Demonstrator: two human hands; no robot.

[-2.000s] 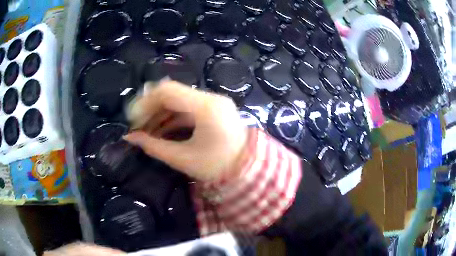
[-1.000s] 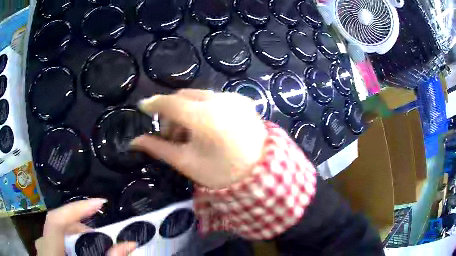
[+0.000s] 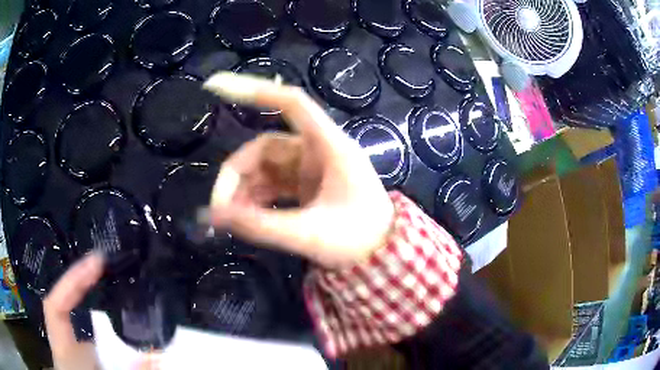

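Note:
Glossy black round lids (image 3: 90,141) sit in rows in a black blister tray (image 3: 54,177). Several near the front, such as one labelled lid (image 3: 105,225), show pale print lines. My right hand (image 3: 311,173) is over the tray, blurred, thumb and one finger curled together and another finger stretched out. Whether something thin is between the fingertips cannot be told. My left hand (image 3: 71,314), cut off by the lower edge, holds a white label sheet (image 3: 239,353) along the tray's front. The sheet's visible part looks white; a dark printed disc (image 3: 145,314) shows at its left end.
A white fan (image 3: 532,27) stands at the upper right, beside a pink item (image 3: 534,112) and shiny dark stacked material (image 3: 604,72). An open cardboard carton (image 3: 539,253) is right of the tray. Blue material (image 3: 637,162) hangs at the carton's far right.
The tray appears further left in view. My right hand has opened its stretched finger away from the curled ones. The sheet in my left hand shows mostly white instead of a row of black discs.

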